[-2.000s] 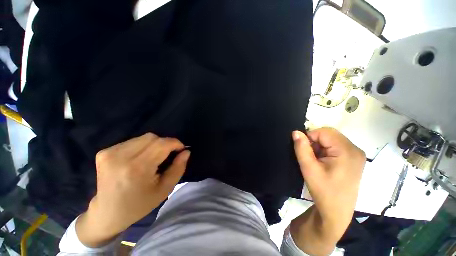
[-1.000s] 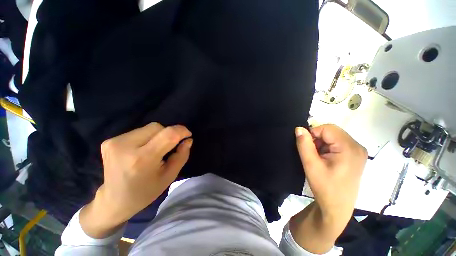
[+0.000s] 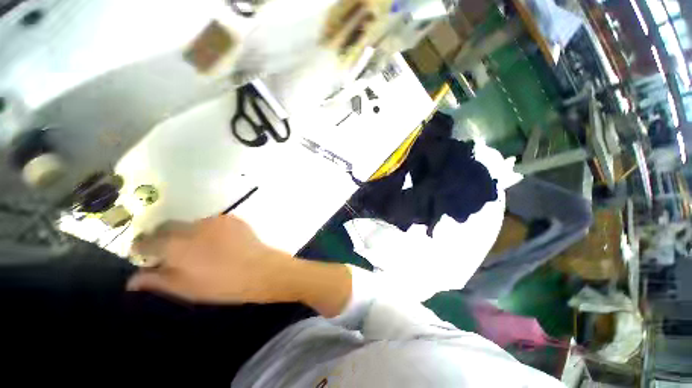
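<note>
The dark cloth lies at the lower left, in front of the needle area of the white sewing machine. My right hand is blurred and lies at the cloth's upper edge, close to the needle area. Its fingertips point left; whether they grip the cloth cannot be told. My left hand is not in view. Black-handled scissors lie on the machine table behind my hand. Silver thread snips lie near the table's edge.
A bundle of dark cloth and white cloth hangs beyond the table edge, beside a yellow-edged rail. A person's grey-clothed limb is to the right. Pink cloth lies on the green floor, with cluttered workstations beyond.
The view has swung far to the right. My left hand has left the picture. My right hand now appears at the left, near the needle area. Scissors and the cloth bundle have come into view.
</note>
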